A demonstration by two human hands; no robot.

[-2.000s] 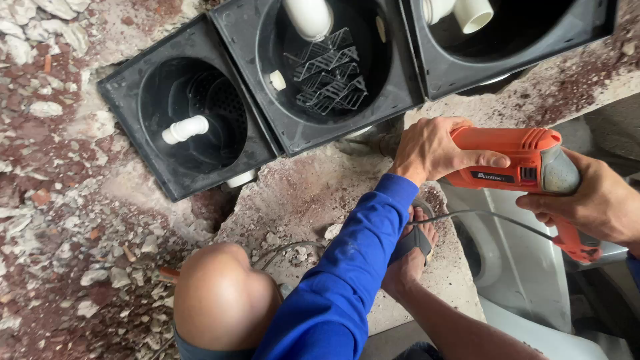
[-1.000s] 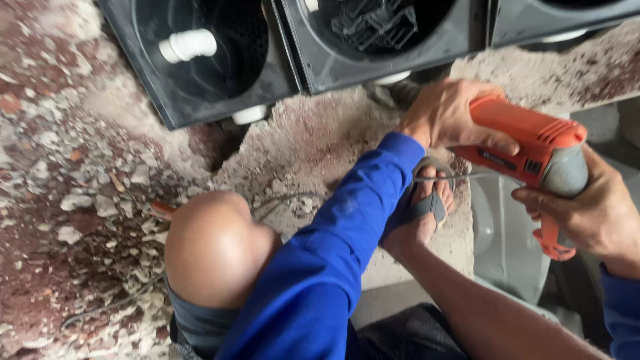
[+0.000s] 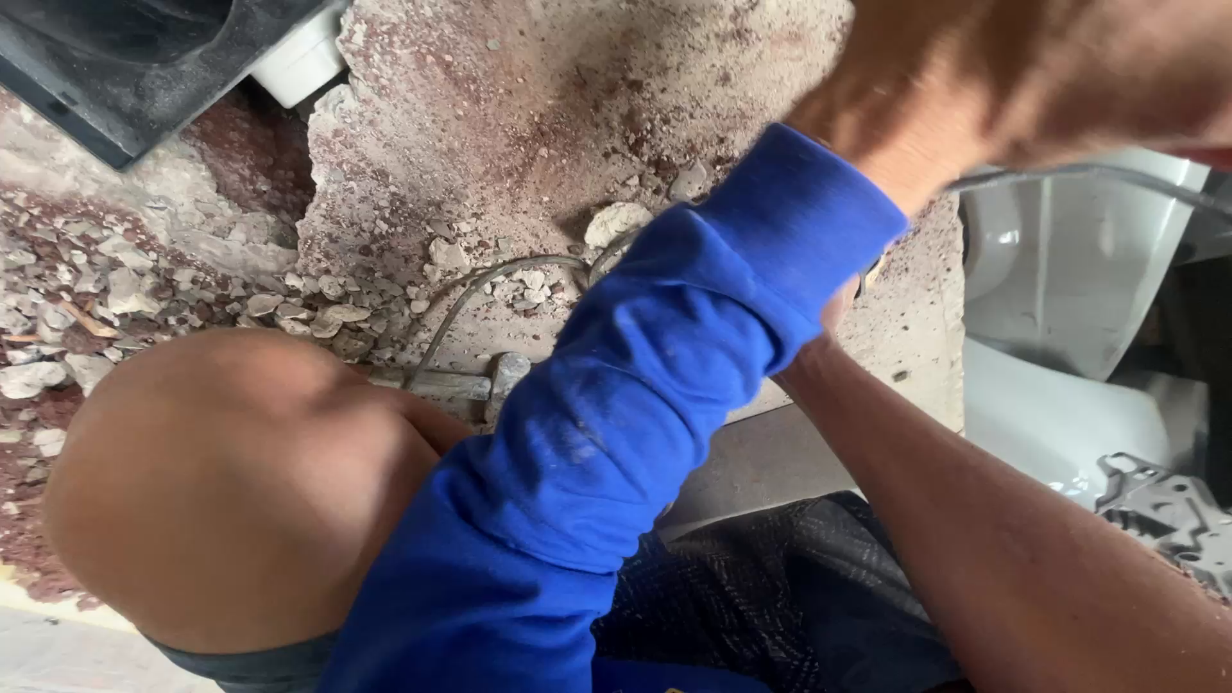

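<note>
My left hand (image 3: pixel 1049 87) is blurred at the top right, stretched toward the right edge below a blue sleeve. Its fingers are out of view, so its grip does not show. A sliver of the red-orange power tool (image 3: pixel 1211 157) shows at the right edge beside this hand; the rest of the tool is cut off. A dark cable (image 3: pixel 1088 173) runs rightward from behind my left wrist. My right hand is not in view.
Broken concrete rubble (image 3: pixel 332 313) lies around a slab (image 3: pixel 500 125). A thinner cable (image 3: pixel 462 303) crosses it near what looks like a hammer (image 3: pixel 505 375). A black plastic box (image 3: pixel 125 106) with a white pipe end (image 3: pixel 300 63) is at upper left. White curved pieces (image 3: pixel 1049 279) lie at right.
The view has moved sharply down and closer. The orange power tool, held in both hands earlier, has nearly left the picture at the right, and my right hand has gone out of view.
</note>
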